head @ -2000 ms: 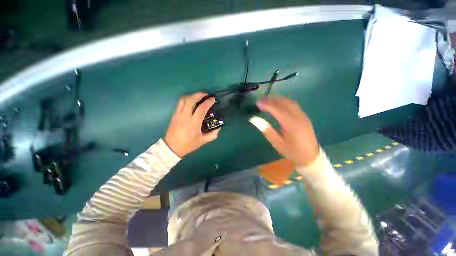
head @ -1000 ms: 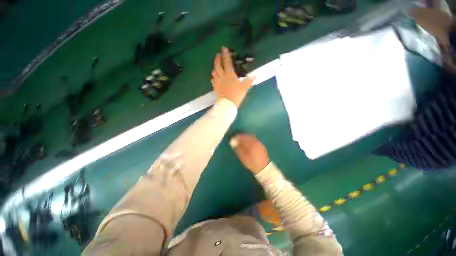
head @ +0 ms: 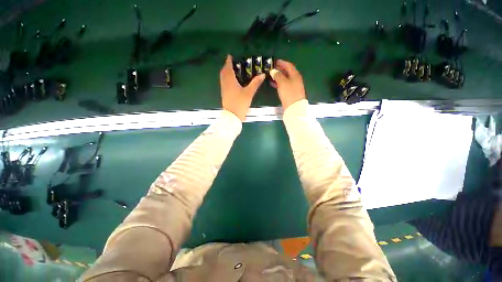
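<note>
A row of several open black adapter housings (head: 254,67) stands on the green conveyor belt, with yellow and white parts showing inside. Their black cords (head: 275,23) lie beyond them, away from me. My left hand (head: 238,91) holds the row's left end, thumb at the near side. My right hand (head: 287,82) holds its right end; a pale cover shows on a fingertip. Both hands reach over the pale metal rail. The fingertips behind the housings are partly hidden.
More adapter groups lie on the belt at left (head: 127,88) and right (head: 418,70). Others lie at the bench's left (head: 61,209). The pale rail (head: 181,118) separates belt and bench. White paper sheets (head: 418,157) lie at right. A person's striped dark sleeve (head: 459,228) shows at lower right.
The view has turned back toward the belt. My left hand, empty over the belt a second ago, and my right hand, then over the bench, are now both on the adapter row.
</note>
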